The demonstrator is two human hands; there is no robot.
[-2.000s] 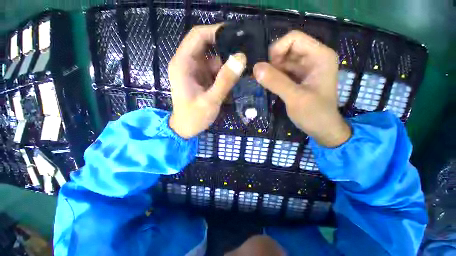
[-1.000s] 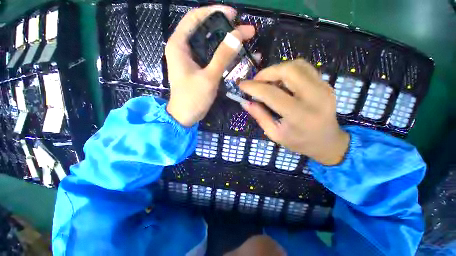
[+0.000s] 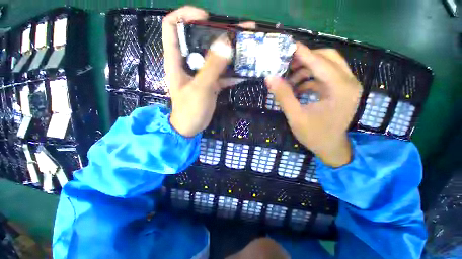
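My left hand (image 3: pixel 195 83) holds a black front housing (image 3: pixel 202 39) level above the big black tray. A white tape band is on its thumb. A small round white disc (image 3: pixel 195 61) shows at the housing's lower left, and a thin red wire (image 3: pixel 210 24) runs along its upper edge. My right hand (image 3: pixel 321 91) grips the right end of a blue circuit board (image 3: pixel 263 53) with a bright silver shield. The board lies at the housing's right end; whether it is seated in it I cannot tell.
The black tray (image 3: pixel 117 90) under my hands holds housings with pale keypads (image 3: pixel 236 156) in rows; some pockets show crosshatch. At left a second black tray (image 3: pixel 83 76) holds white and silver screens (image 3: pixel 60 96). Green bench surface (image 3: pixel 354 23) lies beyond. A dark shiny sheet (image 3: pixel 446 202) is at right.
The housing has turned from tilted to level, with its inside and wire now showing. The circuit board has come up beside it, its shielded face in view, held by my right hand.
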